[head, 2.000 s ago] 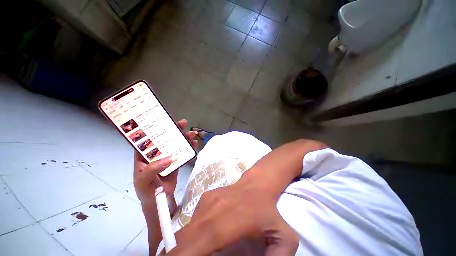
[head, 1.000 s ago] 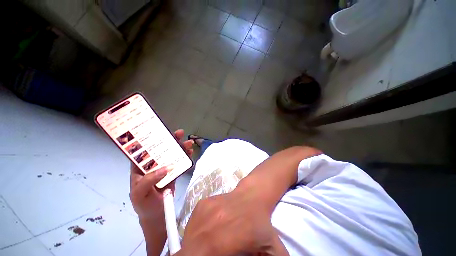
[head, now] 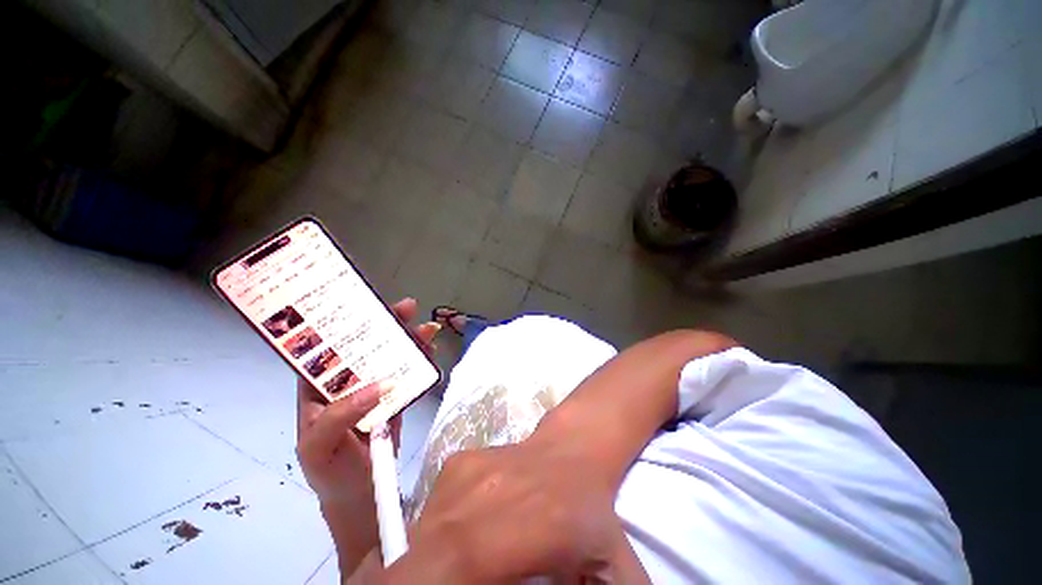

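Note:
A smartphone (head: 331, 320) with a bright white list and small reddish pictures is held tilted at centre left. My left hand (head: 343, 440) holds it, thumb over its lower left edge and fingertips showing at its right edge. A white cigarette (head: 387, 491) points up from the bottom, its far end overlapping the view of my left hand just below the phone. My right hand (head: 491, 514) is bent in at the bottom centre, back of the hand showing. Its fingers are hidden or cut off, so its hold on the cigarette cannot be told.
A white-tiled surface (head: 103, 457) with dark stains lies at the left. A round dark bin (head: 686, 208) stands on the tiled floor (head: 457, 171). A white ceramic bowl (head: 840, 63) is at the upper right, above a dark-edged ledge. A blue object (head: 114, 217) sits in shadow at the left.
Since two seconds ago, the phone has shifted slightly left and down in view. The cigarette's far end has moved slightly right, and the right hand has moved slightly. Little differs from one second ago.

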